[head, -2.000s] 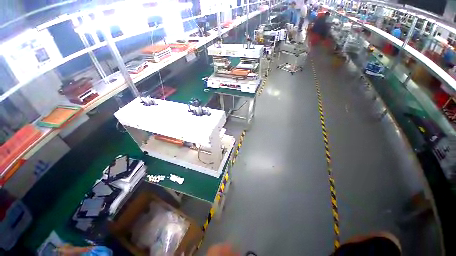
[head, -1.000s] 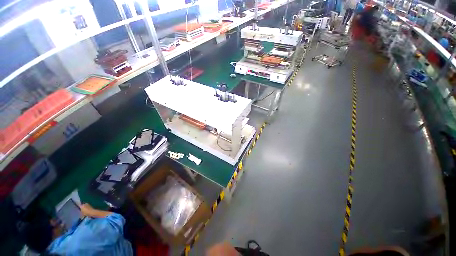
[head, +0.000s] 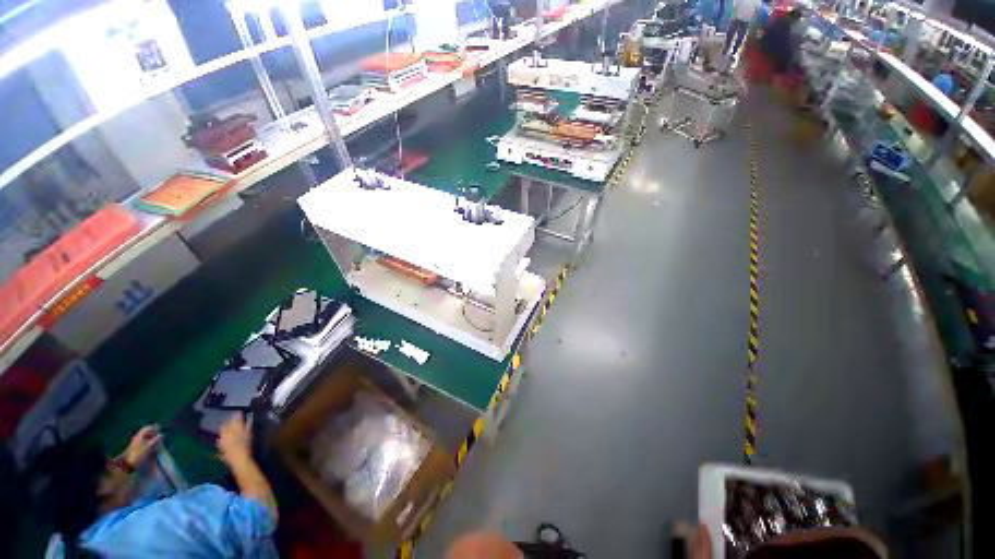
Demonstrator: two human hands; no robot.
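Observation:
A white-framed rectangular object with a dark, glossy, mottled face is at the bottom right. Fingers at its lower left edge, apparently of my right hand, hold it; the rest is cut off by the frame. A dark brown rounded shape overlaps its lower edge. A blurred skin-coloured shape, apparently my left hand, is cut off at the bottom centre; its fingers cannot be made out. A black loop lies beside it.
A person in blue sits at lower left, one hand at dark flat cases. An open carton holds clear plastic. Two white presses stand on green benches. Yellow-black tape lines the grey aisle; a wheeled stand is farther on.
The white-framed object has come into view at the bottom right. The seated person's hands have moved apart, one towards the dark cases. The view has shifted slightly.

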